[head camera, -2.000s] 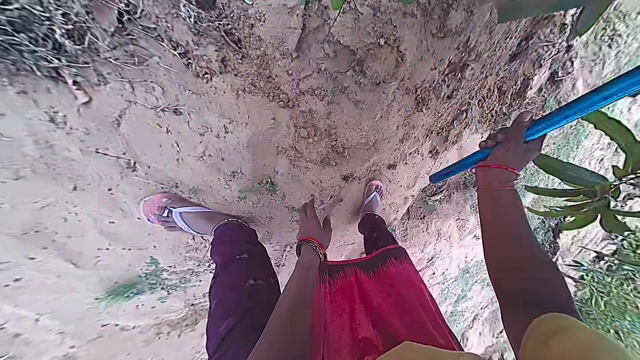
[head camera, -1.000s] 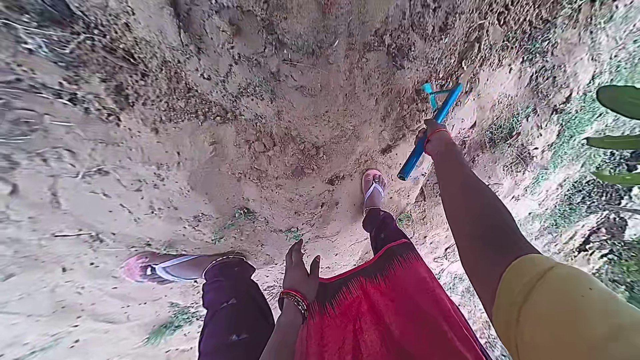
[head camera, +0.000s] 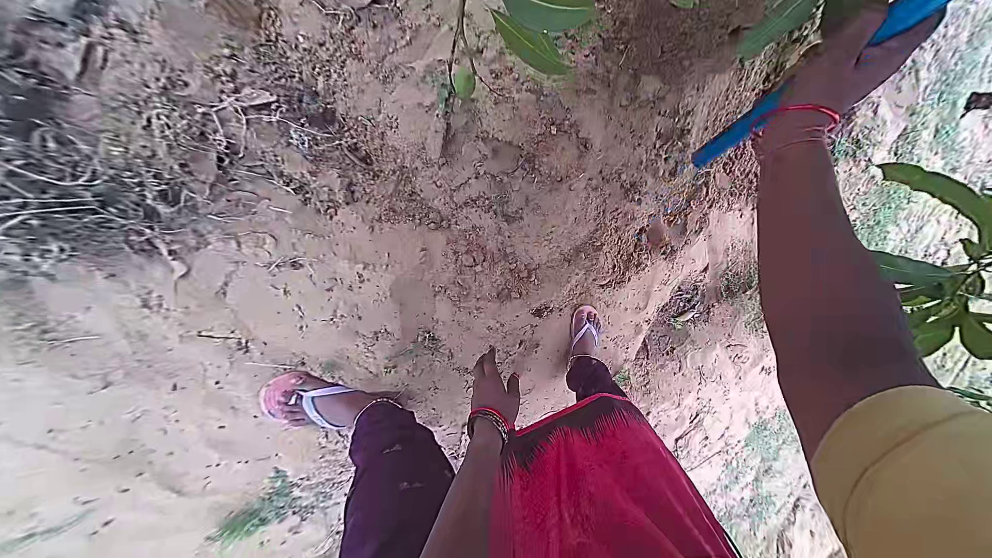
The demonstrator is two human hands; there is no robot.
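My right hand, with a red thread at the wrist, is closed around a blue handle at the upper right. The handle slants from the top right corner down toward the soil; its upper end and any tool head lie out of view. My left hand, with bangles at the wrist, hangs low in the middle beside the red cloth and holds nothing. Its fingers point up the view, over the bare soil between my feet.
Sandals are on my feet, one at the left, the other nearer the middle. Dry roots and twigs cover the upper left ground. Leafy branches reach in at the top and the right edge. Loose soil spreads ahead.
My right hand has moved up and to the right with the blue tool. The tool's forked end, seen one second ago, is out of view. My left hand stays low, holding nothing.
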